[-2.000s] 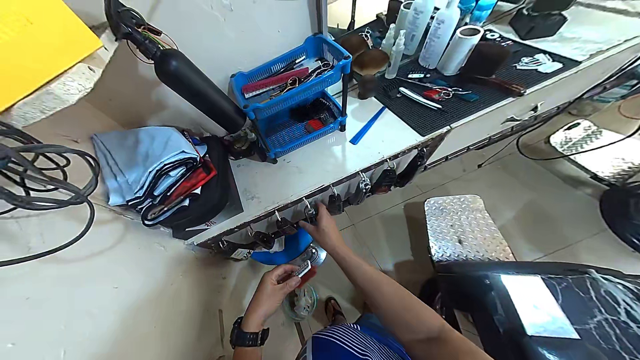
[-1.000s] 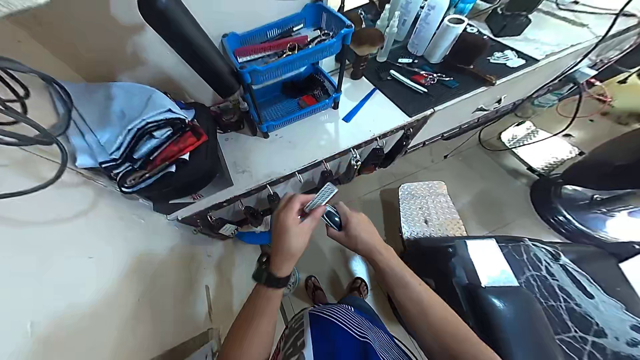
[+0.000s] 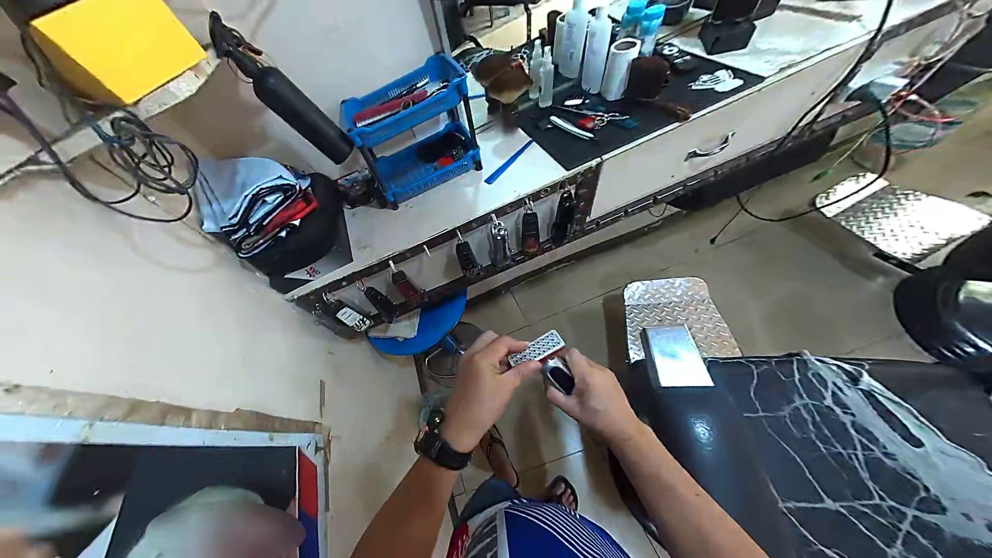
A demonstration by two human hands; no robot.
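My left hand [image 3: 490, 380], with a black watch on the wrist, pinches a small flat metal plate [image 3: 538, 349] with a perforated-looking pattern. My right hand [image 3: 595, 394] is closed around a hair clipper [image 3: 558, 375] with a dark, silver-edged body. The plate lies against or very near the clipper's head; the exact contact is hidden by my fingers. Along the counter's front edge, other hair clippers hang from hooks, among them a black one [image 3: 467, 256], a silver one [image 3: 500, 240] and a black one with red [image 3: 531, 229].
A blue two-tier plastic basket rack [image 3: 430, 180] and a black mat [image 3: 577, 147] with scissors, brushes and bottles stand on the white counter [image 3: 403, 225]. A blue stool [image 3: 426, 333] is below. To the right are a cracked black barber chair [image 3: 728, 457] and its metal footrest [image 3: 678, 310].
My right hand has come away from the hanging clippers with a clipper, and both hands have met in front of my body. The left hand keeps the metal plate throughout.
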